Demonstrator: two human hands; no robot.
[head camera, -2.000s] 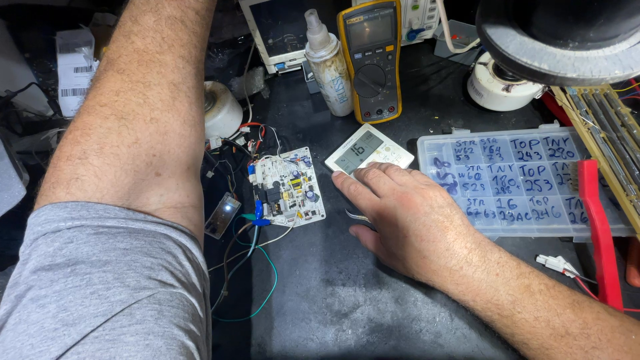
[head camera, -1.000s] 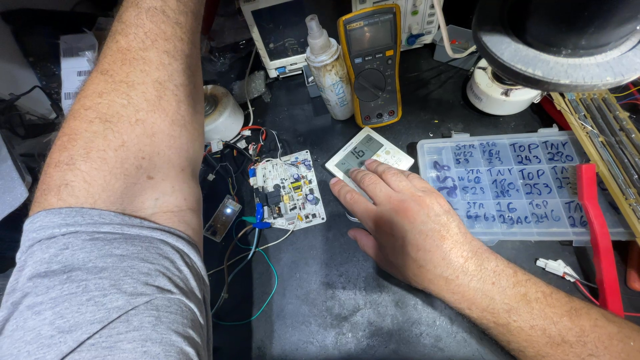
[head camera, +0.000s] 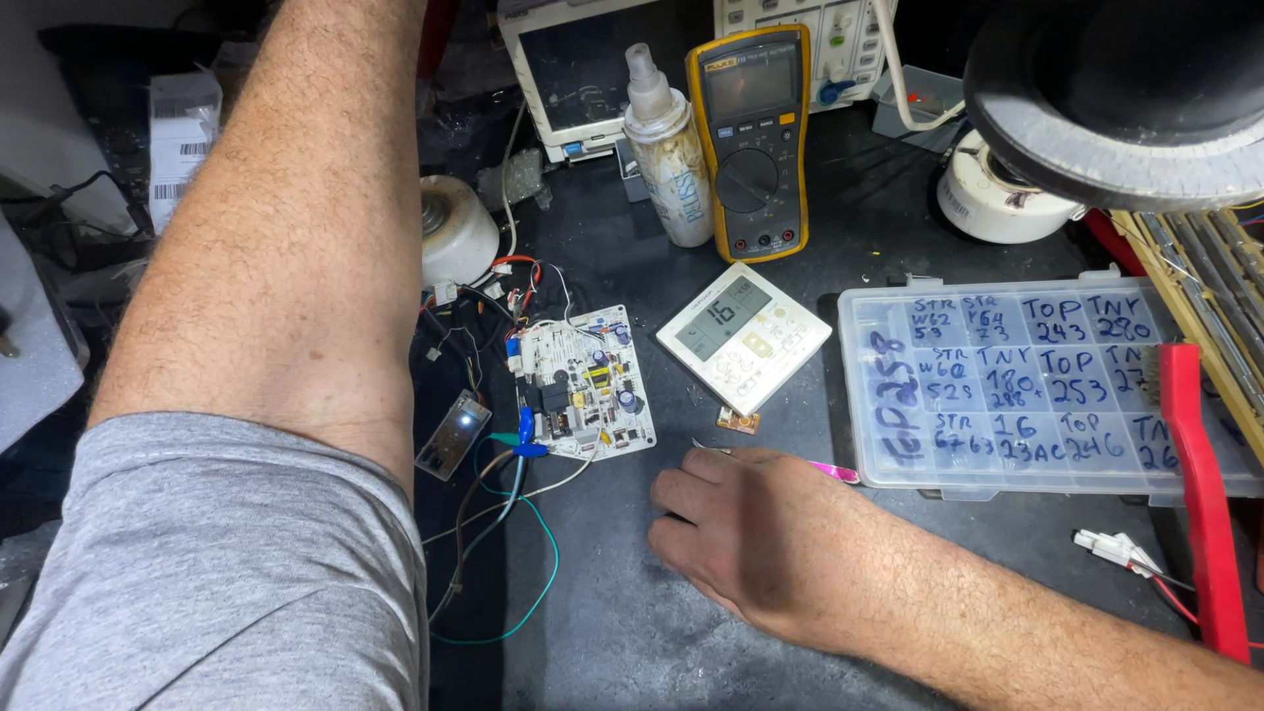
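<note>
My right hand is low over the bench with its fingers curled. It partly covers slim tweezers with a pink end; whether it grips them is hidden. Beyond the fingers are a small brown circuit board and a white wired controller, its lit display showing 16. Left of these lies a white populated circuit board with blue clips and wires at its lower left edge. My left forearm reaches up past the top edge, so my left hand is out of view.
A yellow multimeter and a spray bottle stand behind the controller. A compartment box with a red-handled brush over it is at right. A small lit module and a white motor are at left.
My right hand has come off the white controller and moved toward me, its fingers now curled. The small brown board and the tweezers' pink end have come into sight.
</note>
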